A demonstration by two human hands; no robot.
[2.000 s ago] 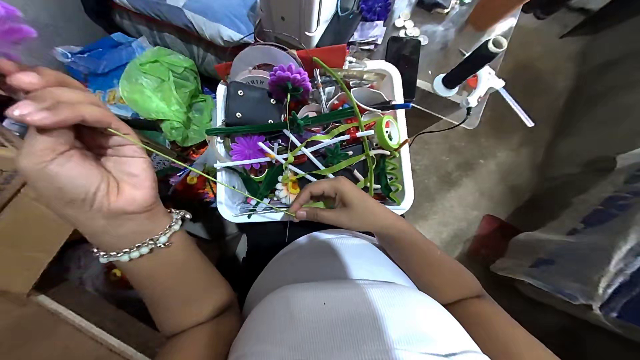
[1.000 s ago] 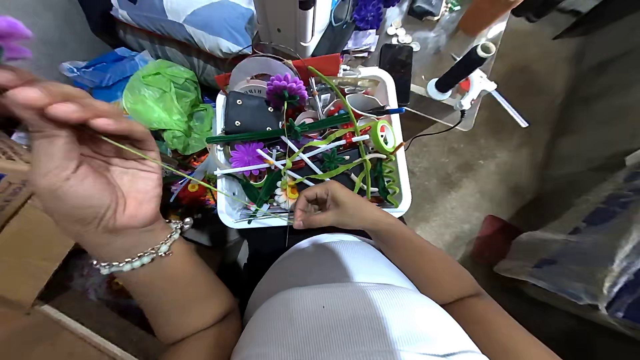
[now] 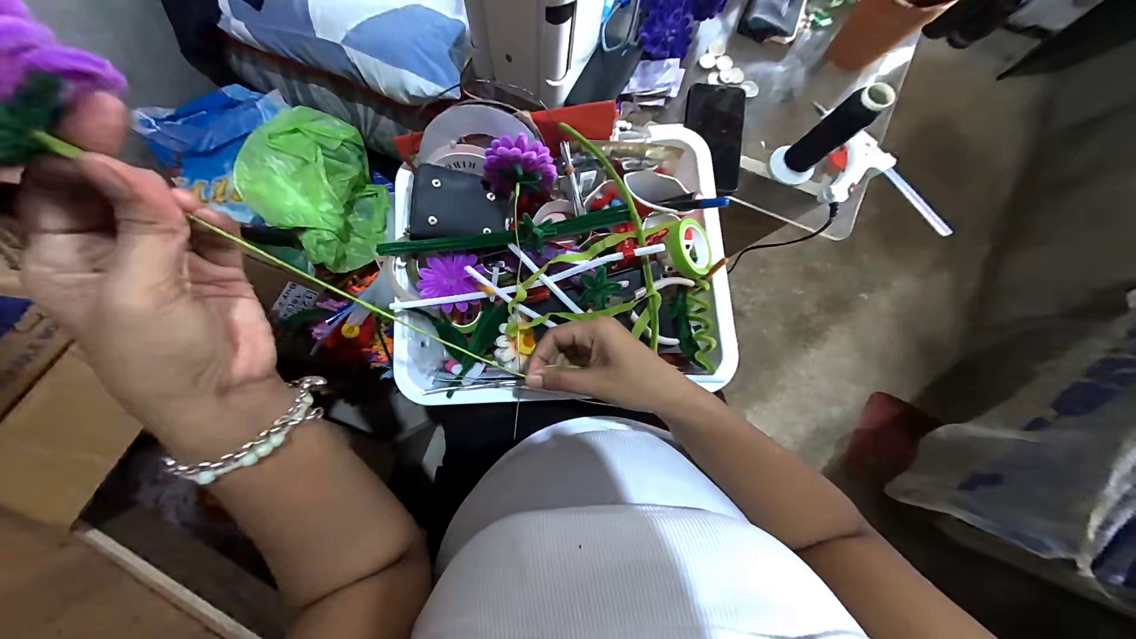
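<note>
My left hand (image 3: pixel 146 257), raised at the left, holds a purple fuzzy flower (image 3: pixel 53 53) by the top of its stem, just under a dark green base. The thin green-wrapped stem (image 3: pixel 355 300) runs down to the right. Its lower end is pinched between the fingertips of my right hand (image 3: pixel 590 359), over the near rim of a white plastic basket (image 3: pixel 732 355). In the basket lie a second purple flower (image 3: pixel 520 161) on a thin stem, white sticks (image 3: pixel 612 259), dark green pipe cleaners (image 3: pixel 577 224) and a roll of light green tape (image 3: pixel 689 247).
A hot glue gun (image 3: pixel 856 164) and a black phone (image 3: pixel 714 133) lie on the table at the upper right. Left of the basket are a green plastic bag (image 3: pixel 306 182) and a blue one (image 3: pixel 209 133). A cardboard box (image 3: pixel 62 435) stands at the lower left.
More of the purple flower and its green base shows now at the upper left, as my left hand has turned. My right hand stays at the basket's near rim.
</note>
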